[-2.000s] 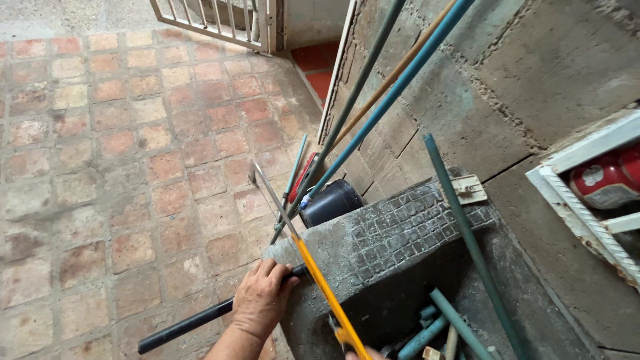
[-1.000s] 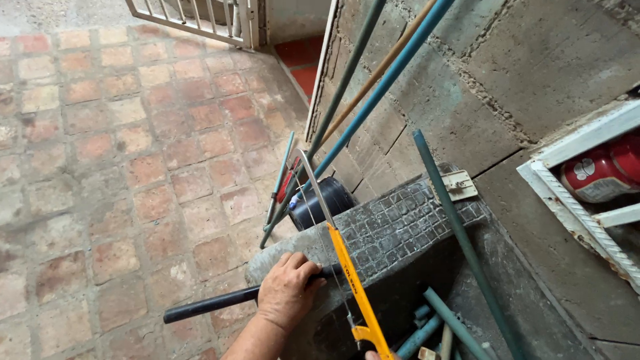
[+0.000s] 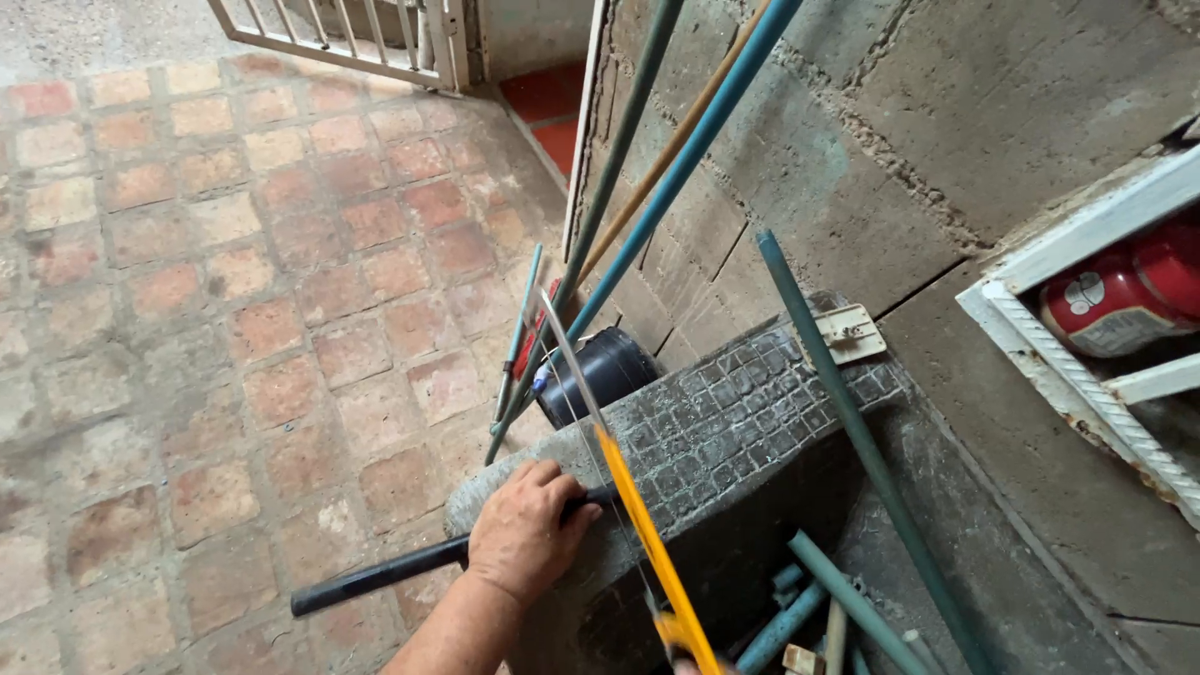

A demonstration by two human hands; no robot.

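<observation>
My left hand grips a black pipe and holds it against the edge of a concrete washbasin with a grooved scrubbing slab. The pipe's long end sticks out to the left over the floor; its short end lies on the slab. My right hand, mostly cut off by the bottom edge, holds a hacksaw with a yellow handle and a metal frame. The blade crosses the pipe just right of my left hand. Whether it touches the pipe is not clear.
Blue-green pipe offcuts lie in the basin, and a long green pipe leans across it. Behind the slab are a black bucket and tall poles against the block wall. A white metal rack juts in at right.
The hacksaw swings and shifts between the frames, its frame tip leaning more to the left now than one second ago. My left hand keeps its hold on the pipe.
</observation>
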